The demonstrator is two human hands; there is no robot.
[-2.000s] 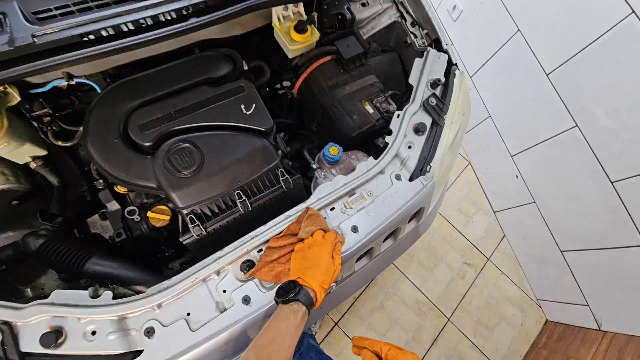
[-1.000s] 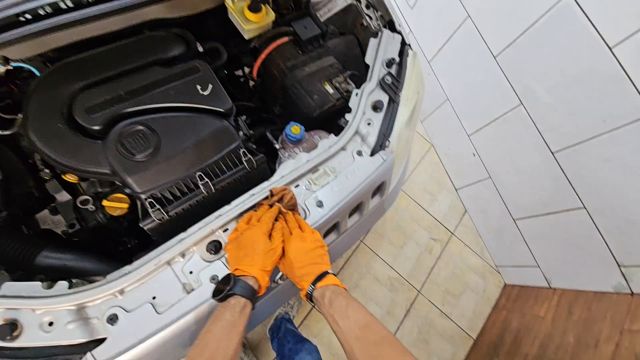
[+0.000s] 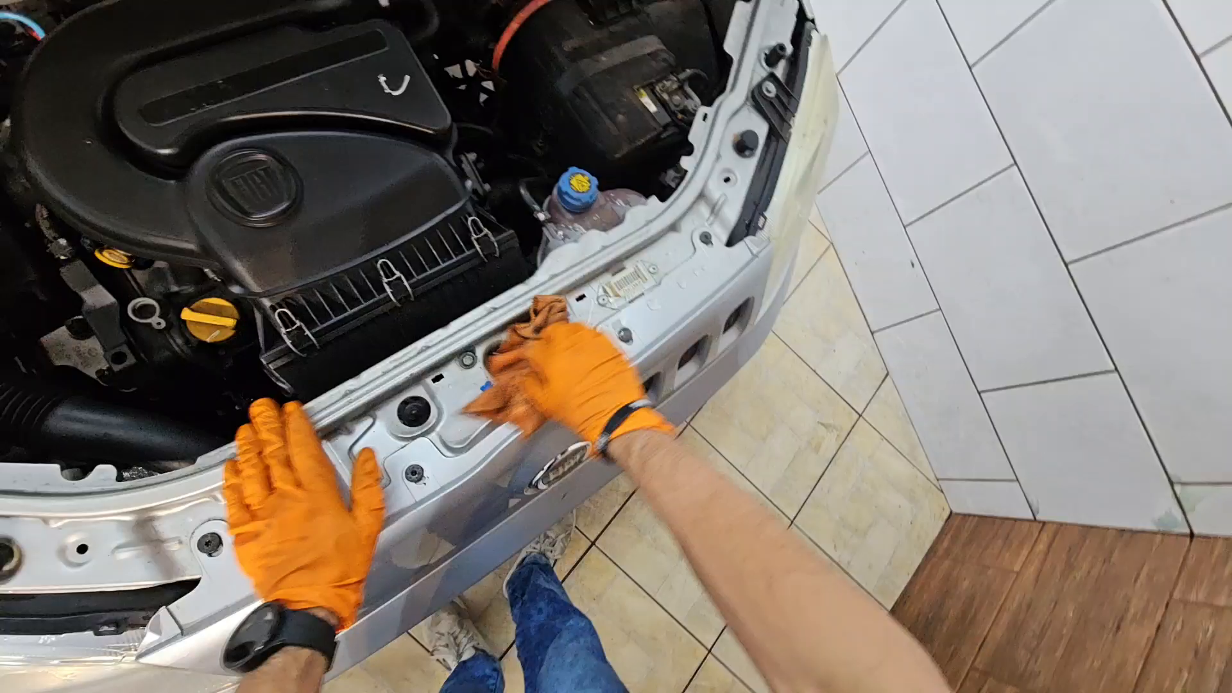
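Note:
My left hand (image 3: 300,510), in an orange glove with a black watch at the wrist, rests flat with spread fingers on the silver front panel (image 3: 106,534) of a car; nothing is in it. My right hand (image 3: 579,377), gloved in orange too, presses a bunched reddish-brown cloth (image 3: 510,404) onto the same panel, right of a round black rubber stop (image 3: 415,411). A maker's badge (image 3: 561,468) sits on the outer face just below that cloth. Beyond the right hand a label (image 3: 628,282) is stuck to the panel.
Behind the panel lie the black Fiat air filter housing (image 3: 327,207), a yellow oil cap (image 3: 210,320), a coolant tank with a blue cap (image 3: 577,190) and the battery (image 3: 616,87). A white tiled wall (image 3: 1039,241) stands at the right. My feet are on the tiled floor (image 3: 818,414).
A second ago both hands were together at the cloth. The left hand has since moved left, away from it, onto the panel; the right hand still has the cloth.

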